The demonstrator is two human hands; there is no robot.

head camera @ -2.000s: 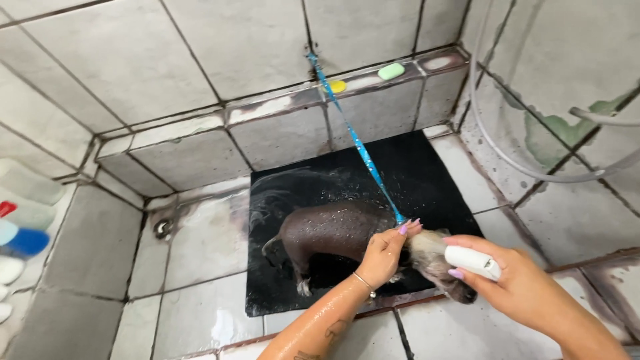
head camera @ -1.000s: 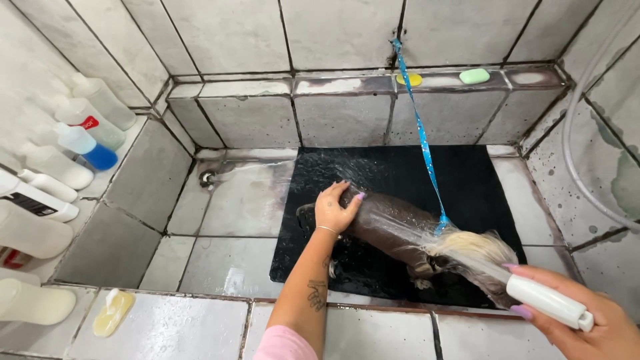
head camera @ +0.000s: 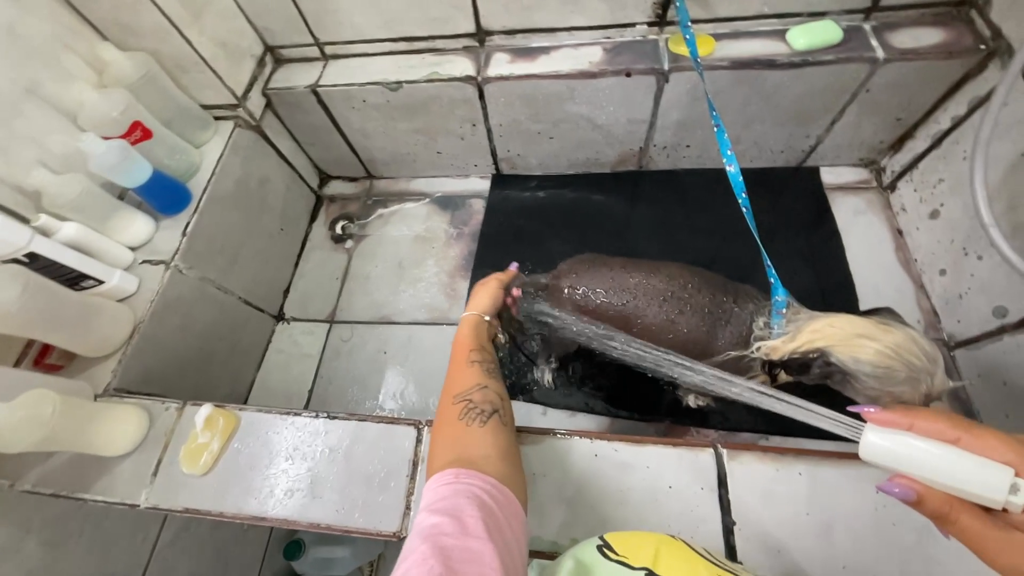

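A wet, mostly hairless dog (head camera: 656,308) with a pale blond mane stands on a black mat (head camera: 656,216) in a tiled tub, its head to the right. A blue patterned leash (head camera: 732,164) runs down to its neck. My left hand (head camera: 494,298) is at the dog's rear, its fingers closed around the tail. At the lower right my right hand (head camera: 944,472) grips a white handheld shower head (head camera: 936,466). Water sprays from it leftward past the dog's flank onto the hindquarters and my left hand.
Several bottles, one with blue liquid (head camera: 164,188), stand along the left ledge. A yellowish soap bar (head camera: 208,440) lies on the front ledge (head camera: 320,472). Yellow soap (head camera: 691,44) and green soap (head camera: 814,34) rest on the back ledge. A drain (head camera: 342,230) is at left; a hose (head camera: 988,168) hangs at right.
My left hand has gone from the dog's neck to its rear end. The spray, earlier on the neck and back, now reaches the hindquarters. The view has shifted.
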